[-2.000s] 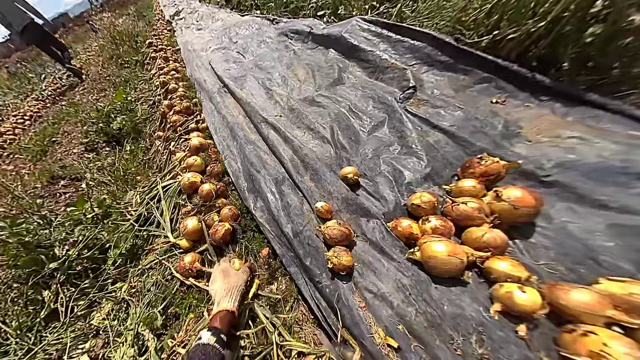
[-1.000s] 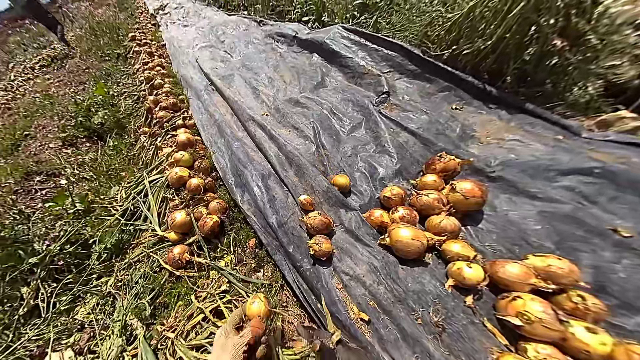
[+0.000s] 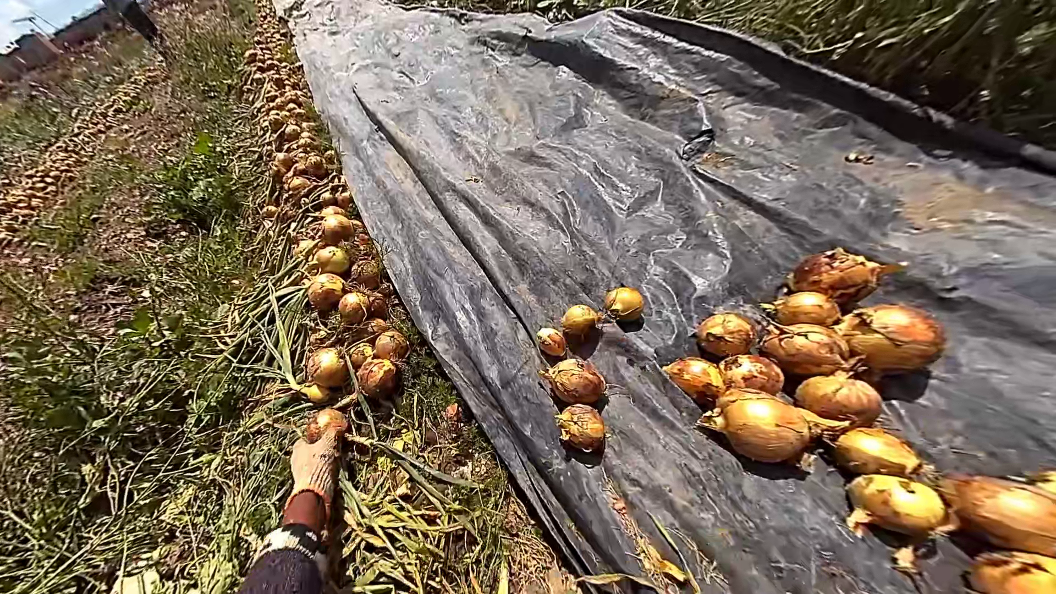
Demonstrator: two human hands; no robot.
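Note:
My left hand (image 3: pixel 316 464), in a light knitted glove under a dark sleeve, reaches down at the lower left with its fingers on a brown onion (image 3: pixel 327 424) at the near end of a long row of onions (image 3: pixel 326 291). Its fingertips are partly hidden by the glove's back and the onion. To the right, a small group of onions (image 3: pixel 575 381) lies on a grey-black plastic sheet (image 3: pixel 511 206). A larger group of onions (image 3: pixel 763 425) lies farther right on the same sheet. My right hand is out of view.
Dry cut onion leaves (image 3: pixel 396 528) and weeds lie along the sheet's left edge. Another onion row (image 3: pixel 70 161) runs at the far left, near a person's dark-clothed leg (image 3: pixel 136 21). Tall grass (image 3: pixel 907 49) borders the sheet's far side.
A second ago my left hand held an onion near the bottom edge; now it is on another onion at the row's near end. One more onion lies in the small group on the sheet.

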